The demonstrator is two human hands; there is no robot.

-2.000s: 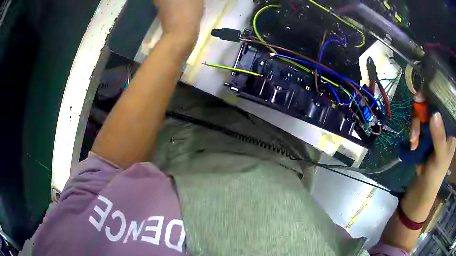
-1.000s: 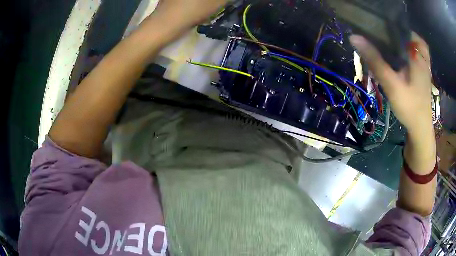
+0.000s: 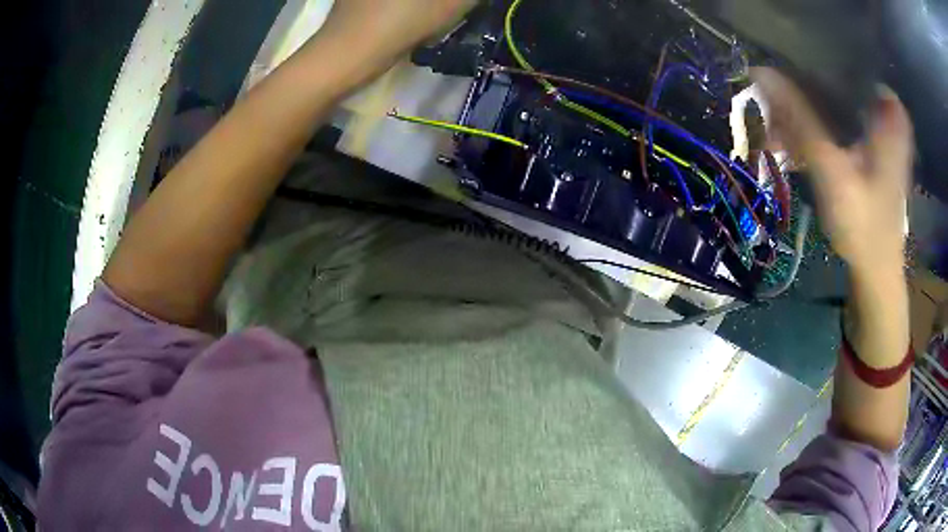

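Note:
A black socket housing [image 3: 598,192] lies tilted on the white work pad [image 3: 411,94]. Blue, brown and yellow-green wires loop over it, and a yellow-green wire end [image 3: 442,126] sticks out at its left. My left hand [image 3: 411,16] is at the top edge, left of the housing, with its fingers cut off, so its grip cannot be told. My right hand [image 3: 858,187] is raised right of the housing and blurred. It is around a dark, blurred soldering gun [image 3: 837,73], whose details cannot be made out.
A grey cord [image 3: 665,323] curves below the housing's right end. A coiled black cord [image 3: 509,237] crosses the apron. Dark-green wires [image 3: 806,249] lie beyond the housing's right end. A pale rail [image 3: 120,156] runs along the left.
Since two seconds ago my right hand has moved up and inward with the dark gun. My left arm has shifted left and reaches across the top edge. The housing appears slightly further left.

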